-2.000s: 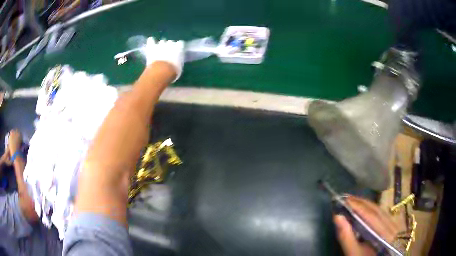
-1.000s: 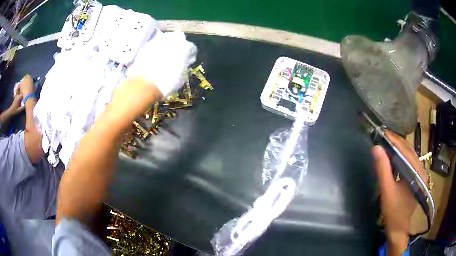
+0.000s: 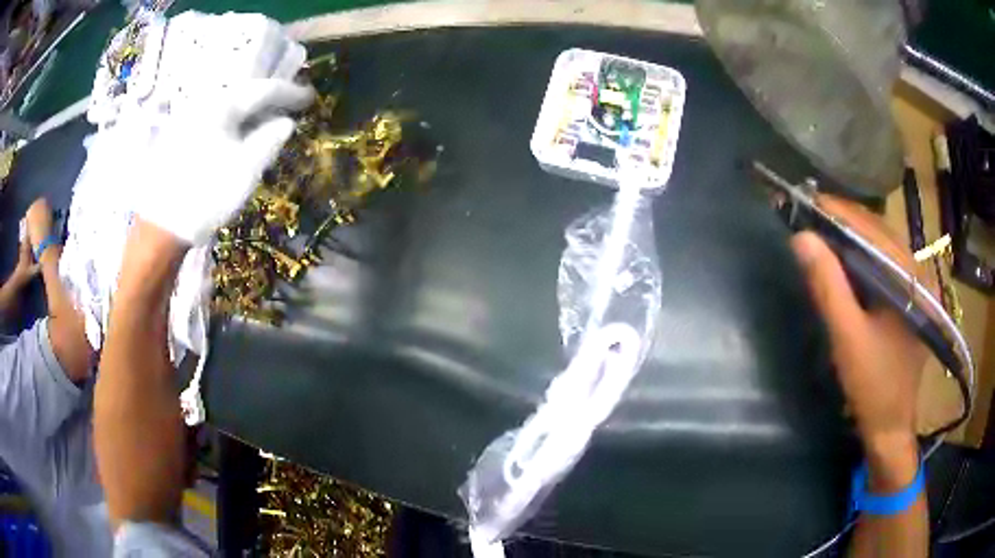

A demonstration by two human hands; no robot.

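Observation:
A white socket housing (image 3: 553, 125) lies open side up, with a green circuit board (image 3: 624, 92) and brass strips inside. Its white power cord (image 3: 567, 409) runs toward me in a clear plastic bag (image 3: 633, 256). My left hand (image 3: 213, 158), in a white glove, is at the stacked power strips (image 3: 224, 49), beside the loose brass contact strips (image 3: 267, 240). White on white hides whether it grips anything. My bare right hand (image 3: 867, 294) holds the soldering iron (image 3: 846, 245), tip up and left, right of the housing and not touching it.
A greyish fume hood (image 3: 818, 76) hangs at the upper right above the cardboard-coloured tray (image 3: 927, 164). The green conveyor (image 3: 382, 4) runs behind the pale edge. A parts bin of gold strips (image 3: 322, 512) is below the bench edge. Another person's arm (image 3: 66, 311) is at the far left.
The housing first lay on the conveyor under my left hand's reach, then on the mat. My left hand has since moved left over the stack. The view has shifted; the iron stays held.

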